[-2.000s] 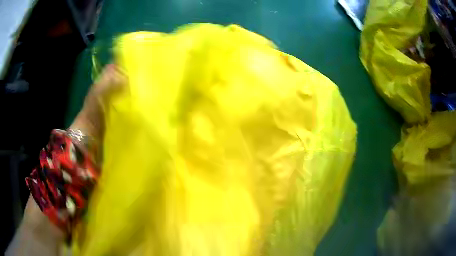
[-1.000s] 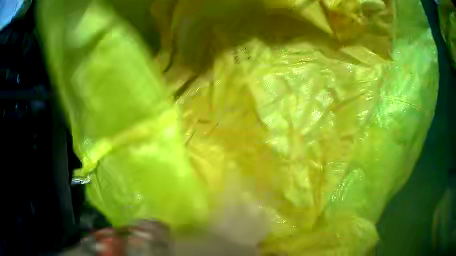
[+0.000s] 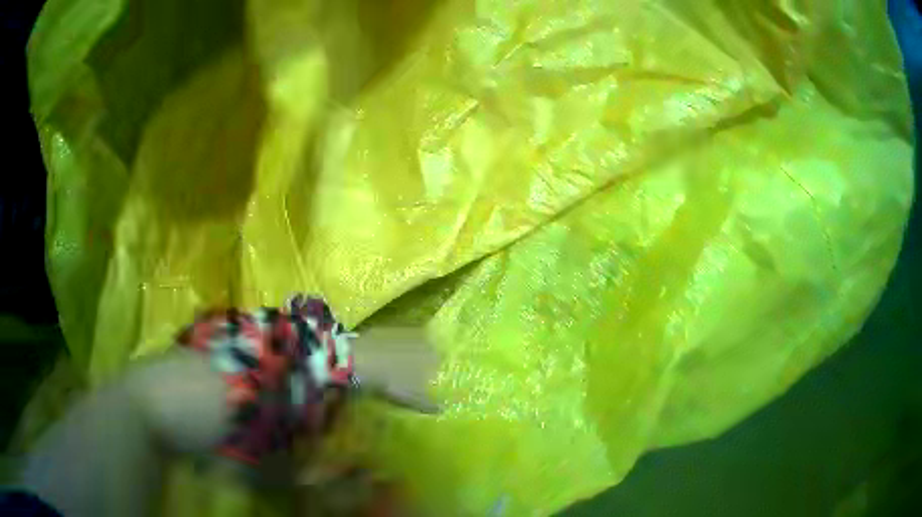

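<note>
A large, shiny yellow woven sack (image 3: 566, 242) fills most of the view, limp and crumpled, with deep folds. My left hand (image 3: 397, 366) comes in from the lower left, with a red, black and white patterned band around the wrist. The hand is blurred and lies against the sack, at the lower end of a long dark fold. Its fingers are not visible, so I cannot tell whether it grips the sack. My right hand is not in view.
The green floor (image 3: 789, 454) shows at the lower right, beyond the sack's edge. The far left edge is dark, with nothing there clear enough to name.
The sack has spread across more of the view and its folds have shifted. My left forearm and patterned wristband have come up from the bottom edge, further into the view.
</note>
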